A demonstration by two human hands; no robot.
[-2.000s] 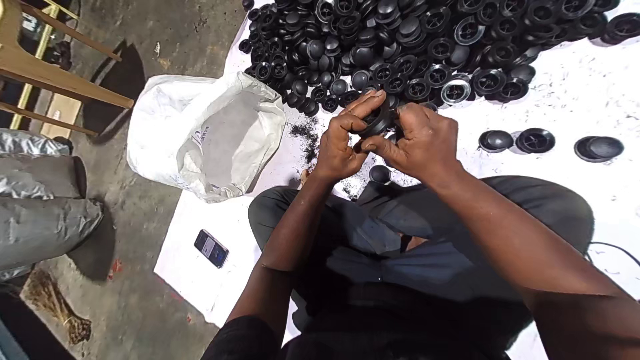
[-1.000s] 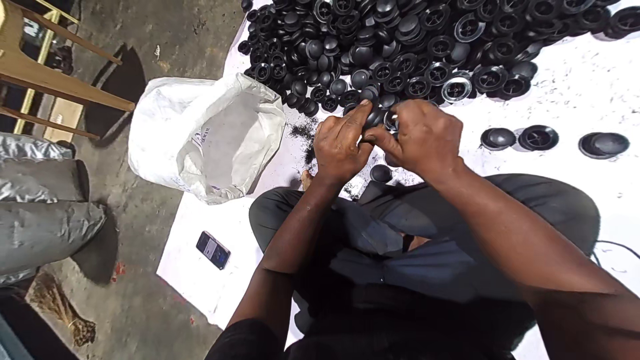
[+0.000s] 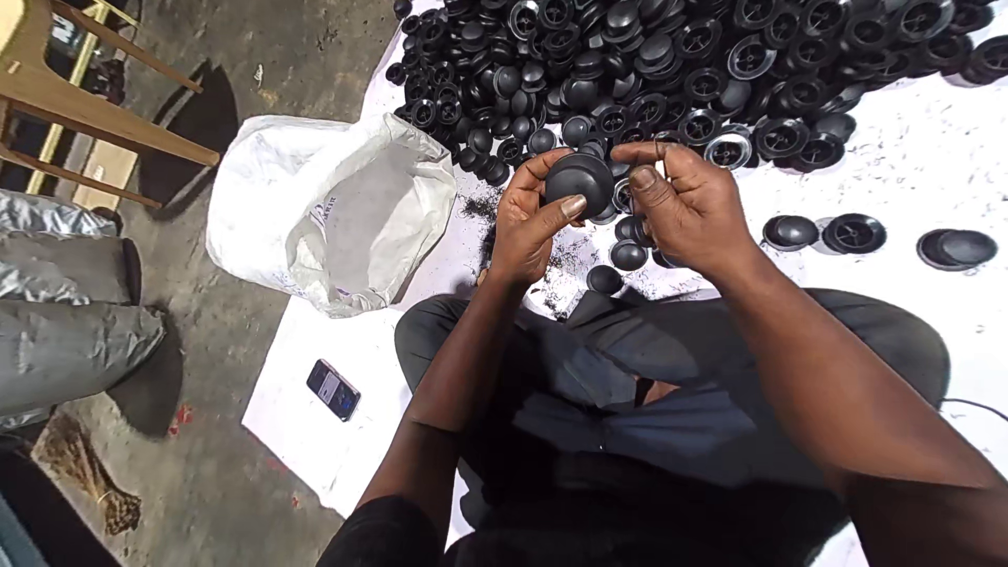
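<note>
A round black plastic cap (image 3: 580, 183) sits in my left hand (image 3: 529, 224), its domed face up, with the thumb across its lower edge. Just right of it is my right hand (image 3: 683, 206), index finger stretched out and thumb bent; whether something small lies between them cannot be told. Beyond both hands spreads a large heap of similar black caps (image 3: 583, 93), some showing spoked undersides. Several loose caps (image 3: 628, 254) lie below and between my hands. Black shavings (image 3: 482, 207) are scattered on the white sheet.
An open white woven sack (image 3: 260, 205) stands at the left. A smartphone (image 3: 334, 390) lies on the white sheet (image 3: 295, 441). More caps (image 3: 854, 234) rest at the right. Silvery sacks (image 3: 71, 354), a wooden chair (image 3: 110, 102) and a straw broom (image 3: 87, 472) are on the far left.
My hands, together around a black cap before, have come apart. The cap now shows its domed face in my left hand, and my right hand is off to its right.
</note>
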